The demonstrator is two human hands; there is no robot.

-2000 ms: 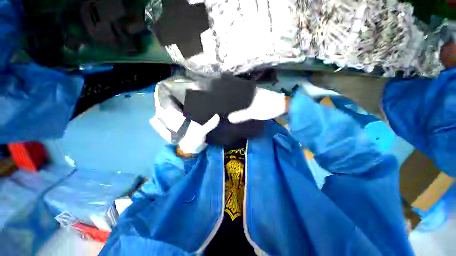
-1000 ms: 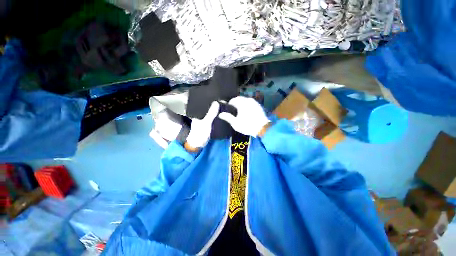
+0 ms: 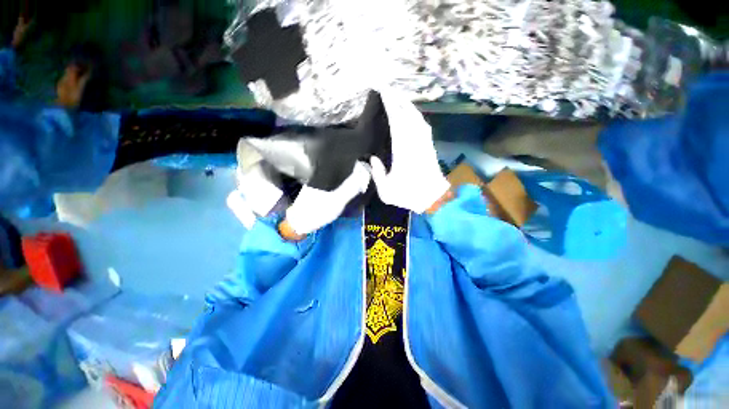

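A dark grey die-cut pad [image 3: 340,153] is held upright and partly folded in front of my chest. My left hand [image 3: 326,204], in a white glove, grips its lower edge. My right hand [image 3: 412,160], also gloved in white, lies flat along its right side with the fingers pointing up; it hides that side of the pad. A second dark cross-shaped pad [image 3: 272,54] lies on the left end of a heap of small white parts [image 3: 448,48] on crinkled clear film.
Crumpled white sheet [image 3: 256,180] hangs at the near bench edge, left of my hands. Other people's blue sleeves [image 3: 667,160] are at both sides. Red bin [image 3: 52,260] lower left; open cardboard boxes [image 3: 679,299] and blue stool [image 3: 596,230] at right.
My right hand has moved from the pad's lower middle to its right side, with the fingers now straight and upward. The pad is more folded and narrower. My left hand stays low on it.
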